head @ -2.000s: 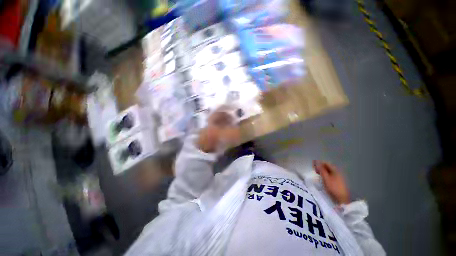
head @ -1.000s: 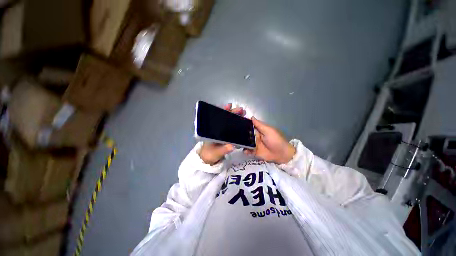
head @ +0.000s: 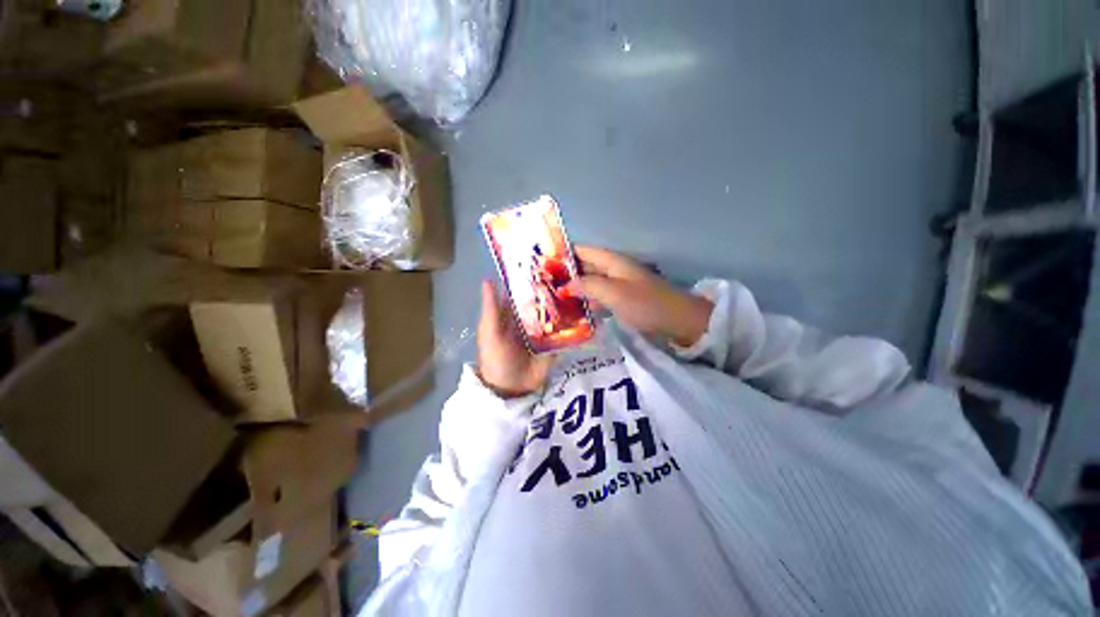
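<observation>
A smartphone (head: 539, 275) with a lit screen in red, orange and white is held upright in front of my chest. My left hand (head: 509, 350) is around its lower left side and holds it from below. My right hand (head: 633, 293) is at its right edge, with fingers over or beside the screen. Whether my right hand also grips the phone is hard to tell. Both arms wear white sleeves.
Stacked cartons stand on the left; an open carton (head: 431, 199) holds clear plastic material (head: 368, 207). A large clear plastic bag (head: 422, 48) lies at the top. Grey floor (head: 724, 157) is ahead. A grey shelf or rack (head: 965, 283) stands at the right.
The boxes and retail packs on the table left view as I turned to the cartons. The phone came into my hands, then turned from sideways to upright, and its dark screen lit up.
</observation>
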